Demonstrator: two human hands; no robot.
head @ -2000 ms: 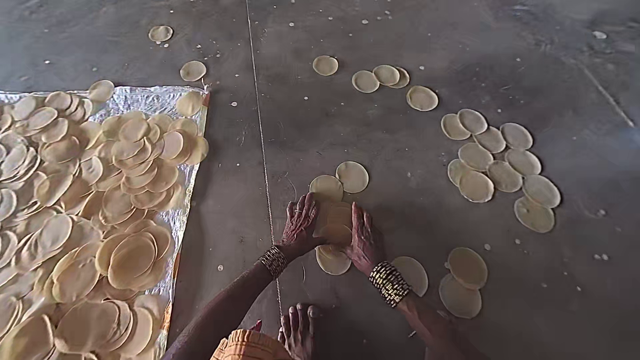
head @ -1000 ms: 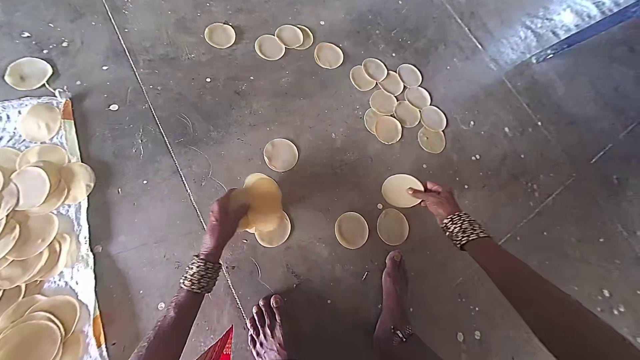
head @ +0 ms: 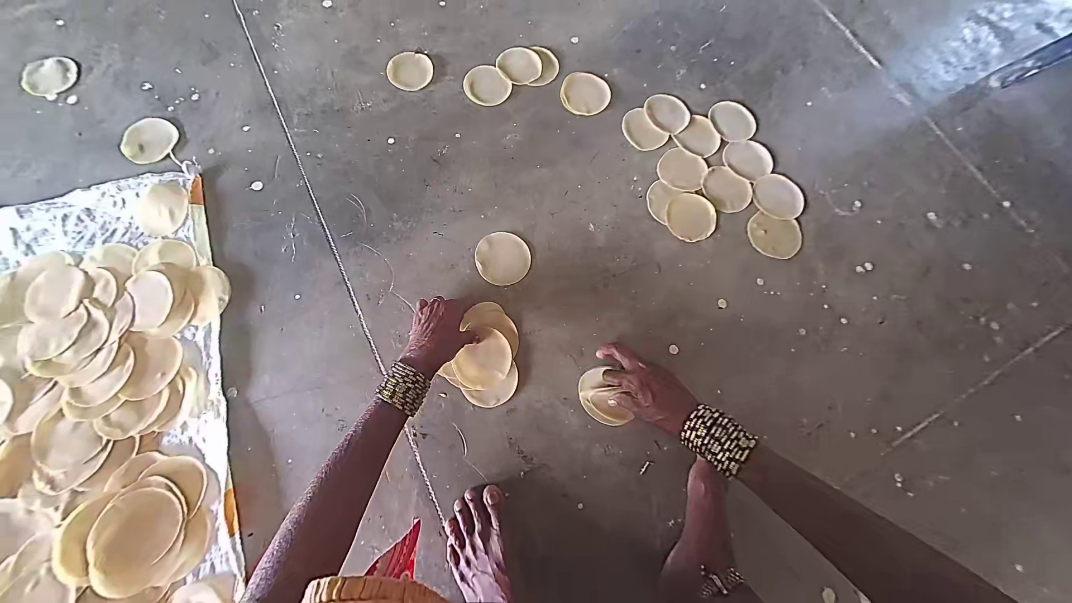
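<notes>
Thin, round, pale-yellow dough discs lie about on a grey concrete floor. My left hand [head: 440, 335], with bangles at the wrist, grips a few overlapping discs [head: 483, 358] by their left edge, low over the floor. My right hand [head: 649, 385], also with bangles, rests with spread fingers on a couple of discs [head: 596, 394] on the floor; whether it grips them cannot be told. A single disc [head: 502, 259] lies just beyond my left hand.
A silvery sheet [head: 209, 335] at the left carries a heap of discs [head: 134, 528]. Two discs [head: 151, 141] lie beyond it. A cluster of discs [head: 727, 189] and a loose row [head: 487, 85] lie farther off. My bare foot [head: 479, 544] is at the bottom.
One second ago my right hand held a disc beside two others; now it is down on overlapping discs. My left hand still holds its discs. The view has turned since two seconds ago.
</notes>
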